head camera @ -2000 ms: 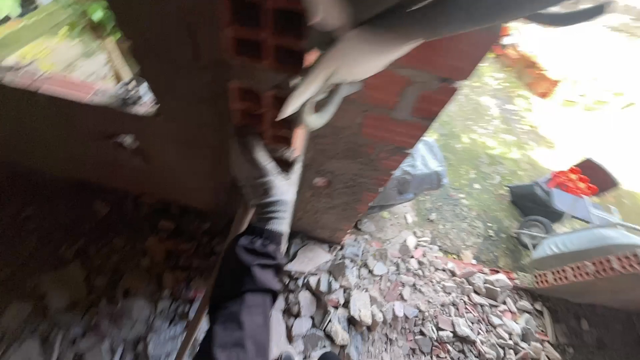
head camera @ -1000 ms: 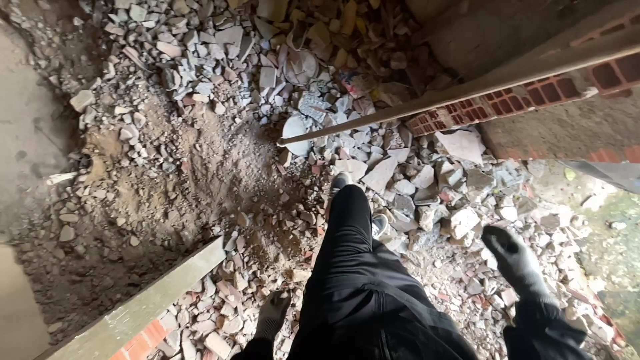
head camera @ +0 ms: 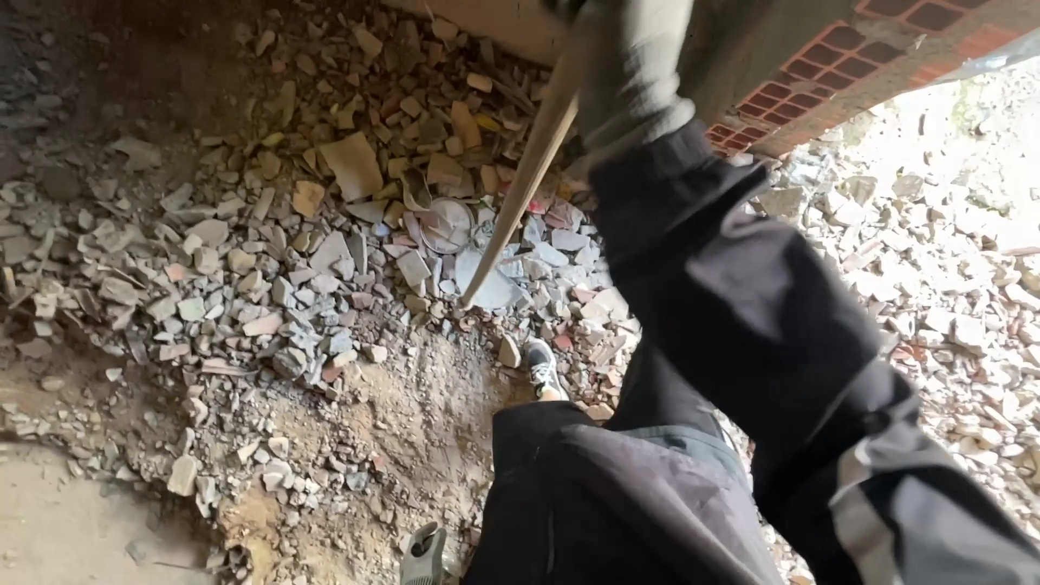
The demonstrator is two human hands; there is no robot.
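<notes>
My right hand (head camera: pixel 638 69), in a pale glove, reaches to the top edge and is blurred. It is at the upper part of a long wooden pole (head camera: pixel 522 183); its fingers are too unclear to show whether they close round the wood. The pole slants down to the rubble (head camera: pixel 268 325), where its lower tip stands near a flat pale fragment (head camera: pixel 487 280). Low in the view, beside my leg, part of my left hand (head camera: pixel 423 555) shows in a grey glove. The frame edge cuts it off, and nothing is plainly seen in it.
Loose rubble and broken pieces cover the ground around my sneaker (head camera: pixel 543 366). A wall of hollow red bricks (head camera: pixel 821 73) runs along the upper right. A round lid-like piece (head camera: pixel 445 225) lies among the debris. At the lower left is a flat pale surface (head camera: pixel 81 520).
My right hand has gone from the lower right, away from the pole, up to the pole's upper part. My left hand stays low beside my leg. The view has turned.
</notes>
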